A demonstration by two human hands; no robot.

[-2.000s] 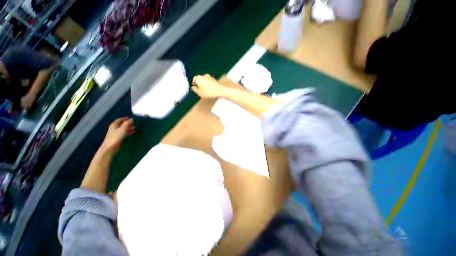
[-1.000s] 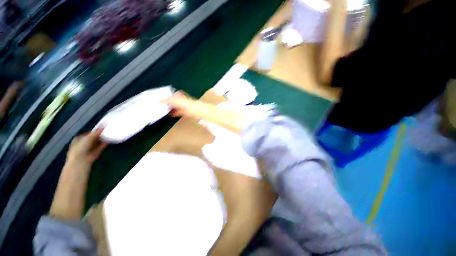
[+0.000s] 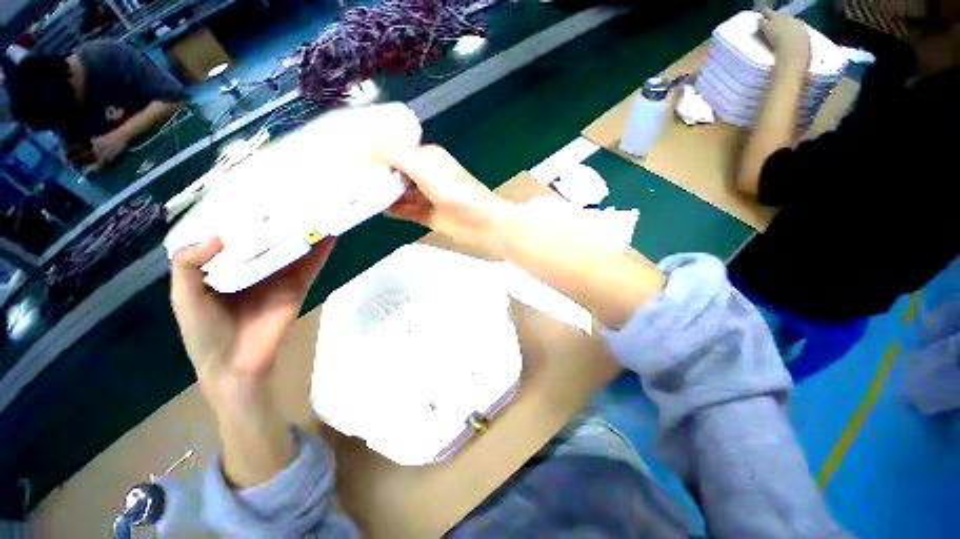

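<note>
A white plastic housing [image 3: 300, 174] is held up, tilted, between my two hands, with a small brass-coloured fitting on its near edge. My left hand [image 3: 242, 305] grips its lower left edge, thumb on the near side. My right hand [image 3: 447, 195] grips its right end, thumb on top. Another white housing [image 3: 421, 358] lies below on the brown cardboard, with a dot pattern on its face and a brass-coloured fitting at its lower right edge.
White cloths [image 3: 579, 216] lie right of the work. A bottle with a metal top [image 3: 142, 505] is at lower left. A neighbour in black [image 3: 853, 179] has a hand on a stack of housings [image 3: 737, 79], beside another bottle [image 3: 644, 118]. The green conveyor [image 3: 505, 116] runs beyond.
The held housing has come up off the conveyor, nearer to me, its fitting edge now showing. Both hands have risen with it; the left was empty two seconds ago.
</note>
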